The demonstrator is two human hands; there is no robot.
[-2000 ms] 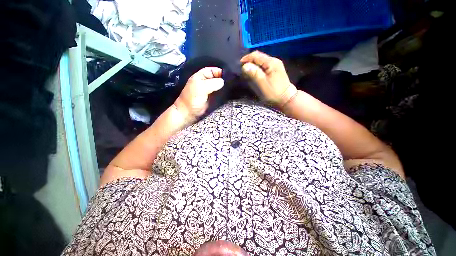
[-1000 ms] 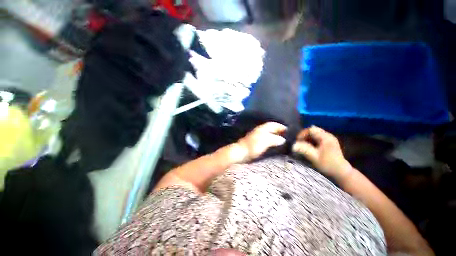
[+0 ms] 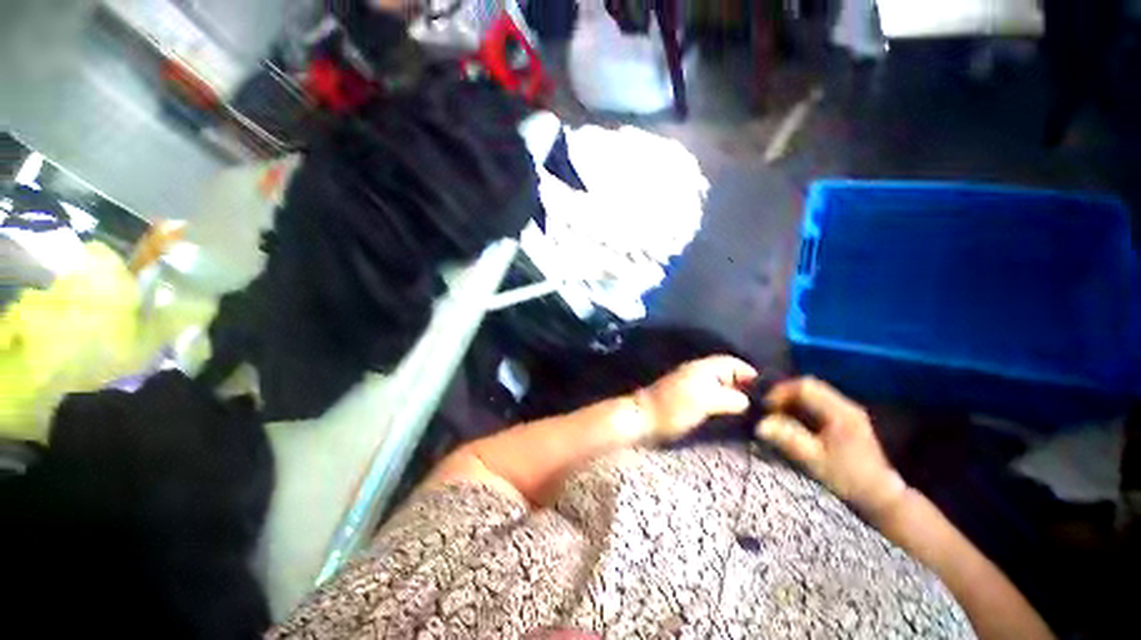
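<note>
My left hand point(image 3: 696, 398) and my right hand point(image 3: 820, 431) are close together over the lap, fingertips almost touching. Dark cloth, seemingly a black garment point(image 3: 651, 354), lies under and between them and merges with other dark material. My left thumb and fingers pinch a bit of the black cloth. My right fingers are curled against its edge; whether they hold cloth or a small tool cannot be made out. No snips or threads can be told apart.
A pile of black garments point(image 3: 388, 213) lies on the pale table point(image 3: 332, 469) at left, a yellow bundle point(image 3: 75, 331) beyond it. A white cloth pile point(image 3: 626, 213) is past the table corner. A blue plastic crate point(image 3: 970, 275) stands on the floor at right.
The view has swung left and up, so table, crate and hands sit lower and further right in the picture. The hands stay together over the lap, now nearly touching.
</note>
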